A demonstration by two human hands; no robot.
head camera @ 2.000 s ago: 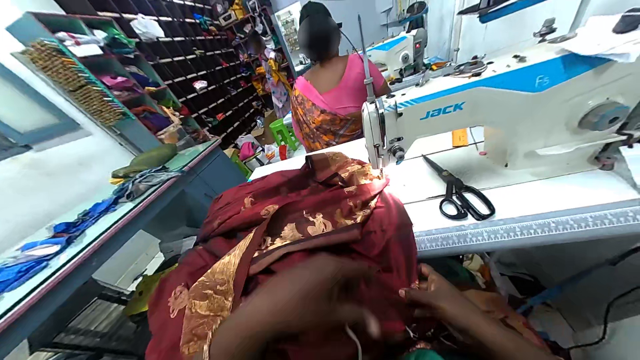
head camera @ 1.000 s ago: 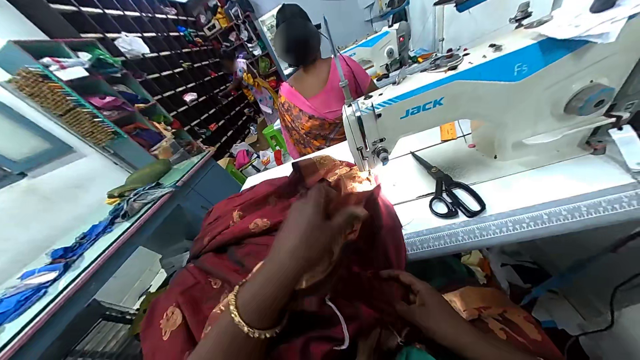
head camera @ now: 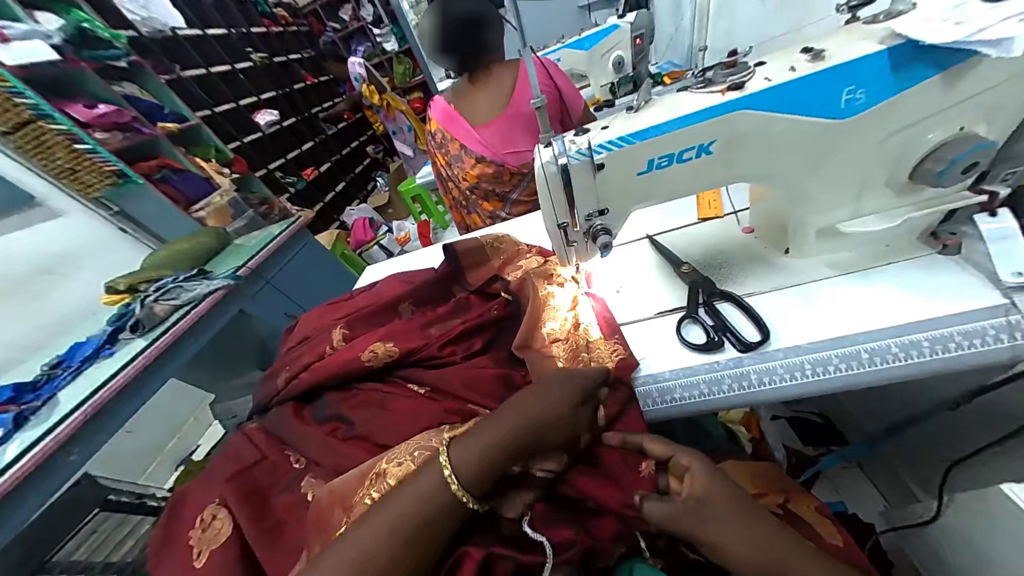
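Note:
My left hand [head camera: 552, 424], with a gold bangle above its wrist, is closed on the edge of a maroon cloth with gold motifs [head camera: 376, 400], just below the lit sewing area. My right hand [head camera: 680, 488] pinches the same cloth between thumb and fingers, a little to the right and lower. The cloth's gold border [head camera: 572, 320] runs under the needle end of a white and blue Jack sewing machine [head camera: 720, 128]. Black-handled scissors [head camera: 708, 304] lie on the machine bed, right of the cloth. A white cord [head camera: 538, 544] hangs below my left hand.
A measuring scale [head camera: 832, 352] runs along the table's front edge. An orange piece [head camera: 709, 205] lies behind the scissors. At left stands a glass-topped counter [head camera: 184, 320] with folded cloths. A person in pink [head camera: 504, 128] sits beyond, near another machine [head camera: 604, 56] and shelves [head camera: 264, 96].
My left hand has drawn back from the gold border near the needle, down toward my right hand. The border by the needle now shows more fully.

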